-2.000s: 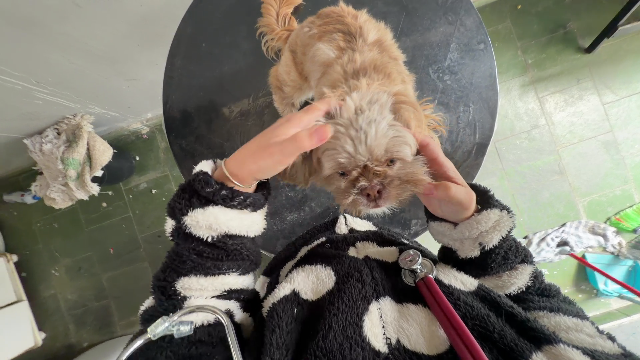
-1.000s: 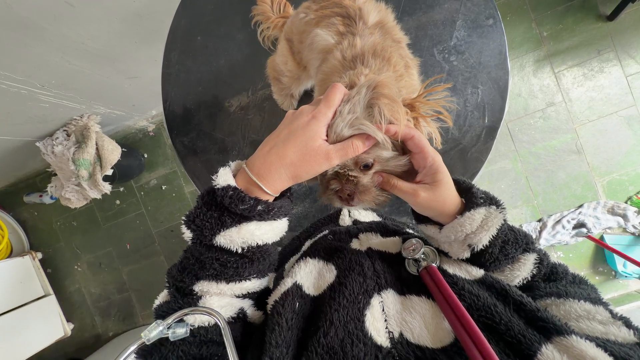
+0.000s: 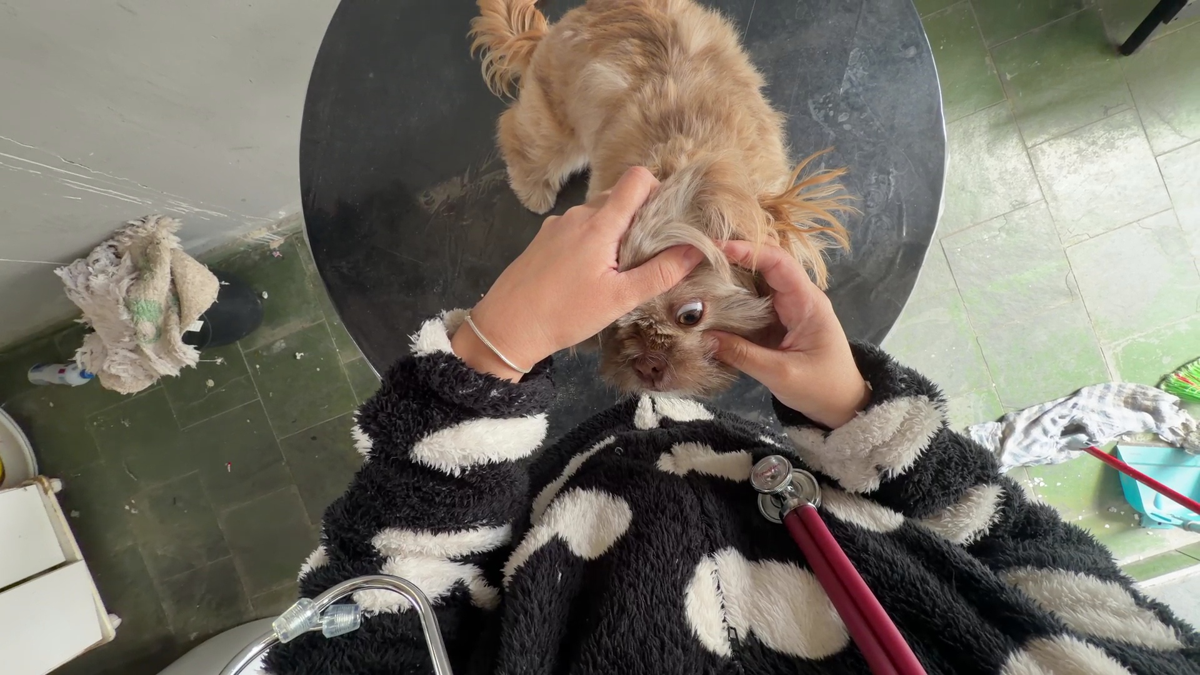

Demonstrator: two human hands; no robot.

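A small tan, long-haired dog (image 3: 656, 103) stands on a round black table (image 3: 394, 187), its head low at the edge nearest me. My left hand (image 3: 562, 281) lies over the top of its head, thumb pressed above one eye. Thumb and fingers of my right hand (image 3: 797, 328) hold the other side of the face, below and beside that eye. The eye (image 3: 689, 312) is spread wide, with white showing; the dog's other eye is not visible. A stethoscope with dark red tubing (image 3: 844, 581) hangs over my black and white fleece, its metal earpiece tube (image 3: 394, 586) at lower left.
Left of the table, a ragged cloth (image 3: 141, 300) hangs near the wall above the green tiled floor. White boxes (image 3: 47, 591) stand at lower left. On the right lie a checked cloth (image 3: 1078, 422) and a turquoise dustpan (image 3: 1158, 483) with a red handle across it.
Two seconds ago my left hand was raised beside the head and my right hand cupped its other side. Both hands have since closed in around one eye, and the dog's head has turned.
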